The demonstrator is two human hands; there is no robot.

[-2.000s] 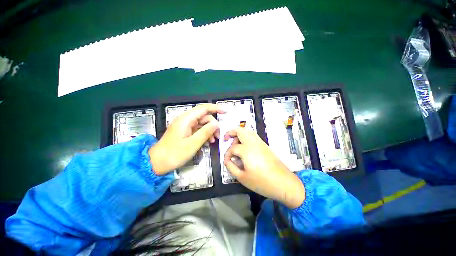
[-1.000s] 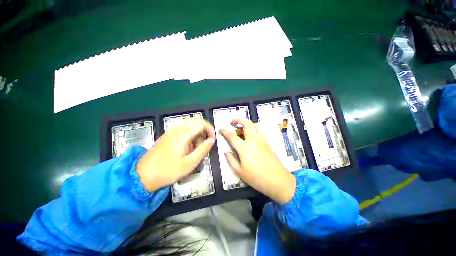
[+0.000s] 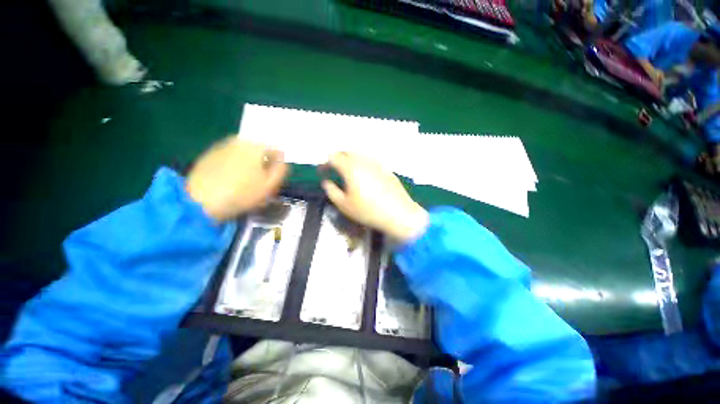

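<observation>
My left hand (image 3: 237, 177) is blurred, over the near edge of the white release-liner sheets (image 3: 331, 136) and the far edge of the black foam tray (image 3: 294, 293). My right hand (image 3: 371, 193) is beside it, fingers bent, over the sheets' near edge and the tray. Whether either hand holds a small piece cannot be told. Three phone frames show in the tray: a left one (image 3: 256, 272), a middle one (image 3: 335, 284) and a right one (image 3: 401, 308), partly under my right sleeve. Orange-brown flex cable (image 3: 277, 235) shows in the left one.
A clear plastic sleeve (image 3: 663, 264) lies at right, near a dark tray (image 3: 701, 207). Red-patterned trays (image 3: 481, 12) are on the far side. People in blue smocks (image 3: 667, 43) are at upper right. A crumpled pale bundle (image 3: 103, 47) is at upper left.
The view has shifted. My hands have moved from over the frames to the tray's far edge and the sheets. The sheets now appear nearer the tray, and the far side shows.
</observation>
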